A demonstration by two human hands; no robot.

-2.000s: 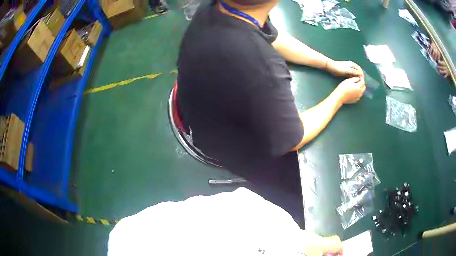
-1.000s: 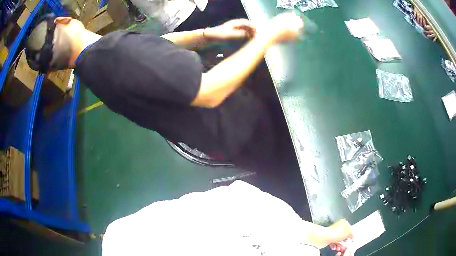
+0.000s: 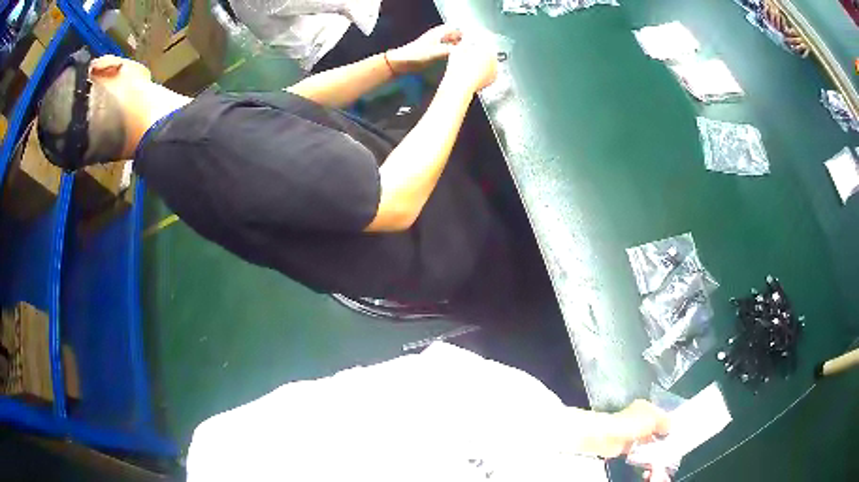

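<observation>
My left hand (image 3: pixel 644 424) is at the bottom, beside a white stack (image 3: pixel 702 422) at the bench edge. Its fingers are closed on a clear plastic bag (image 3: pixel 668 399), whose film shows just beyond the hand. Only a few fingertips of my right hand (image 3: pixel 658 473) show below, cut off by the lower edge; what they hold cannot be told. Crinkled clear bags (image 3: pixel 674 311) with dark content overlap beyond the stack. A tangled heap of short black cables (image 3: pixel 761 334) with pale ends lies to their right.
A seated co-worker (image 3: pixel 273 188) in a black shirt is at the left, hands at the bench edge. Pale stacks (image 3: pixel 706 79) and a clear bag pile (image 3: pixel 733 147) lie farther up the green bench. A pale post (image 3: pixel 838 362) is at the right; blue shelving (image 3: pixel 104 311) stands left.
The co-worker has leaned back left and drawn both hands to the bench edge. My view has shifted. My left hand has come over beside the white stack, and clear film now shows by it.
</observation>
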